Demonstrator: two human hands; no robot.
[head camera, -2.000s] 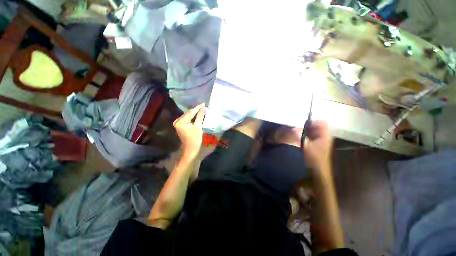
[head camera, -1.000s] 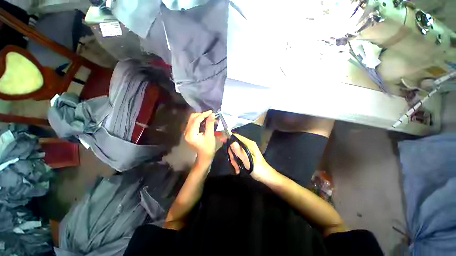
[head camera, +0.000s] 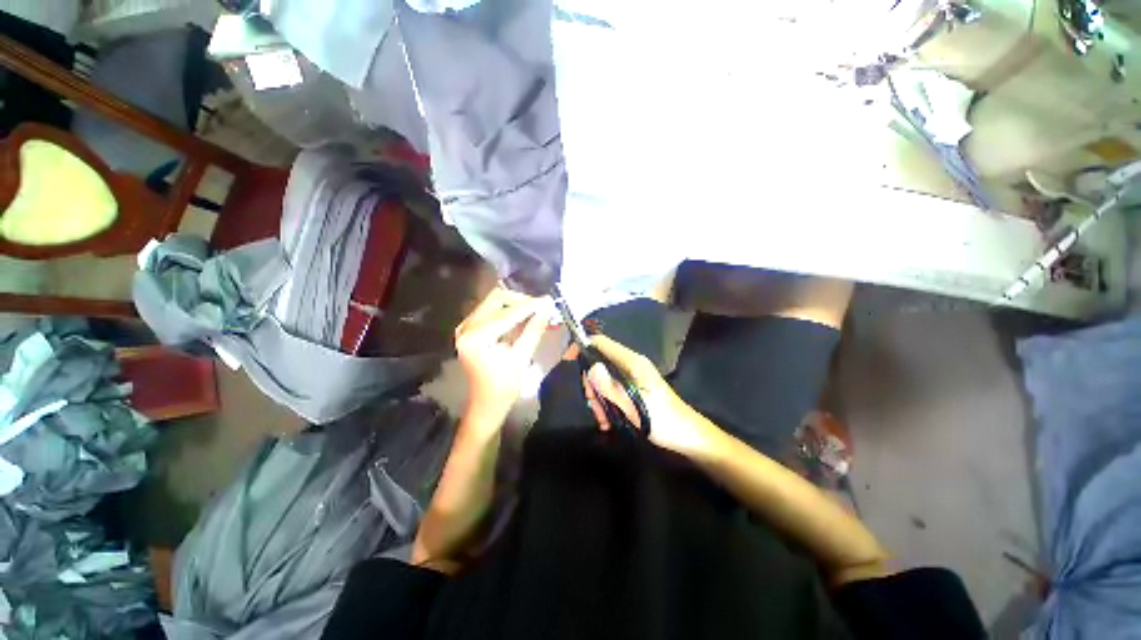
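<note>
My right hand (head camera: 632, 388) holds black-handled fabric scissors (head camera: 588, 354) in front of my lap, the blades pointing up and left. My left hand (head camera: 503, 340) is beside the blade tips, fingers pinched at the lower corner of a grey garment panel (head camera: 501, 163). The panel hangs over the left edge of the brightly lit white machine table (head camera: 776, 250). Glare and small size hide whether the blades are open and exactly what lies between them.
The sewing machine head (head camera: 1051, 100) is at the upper right, with a measuring tape (head camera: 1045, 266) at the table's end. Grey bundles (head camera: 328, 250) lie on a wooden chair and the floor (head camera: 288, 525) at left. A blue-grey cloth pile (head camera: 1095, 438) is at far right.
Two seconds ago the scissors were at the table's edge on the right; my right hand has brought them left to my left hand. Since one second ago both hands have barely moved.
</note>
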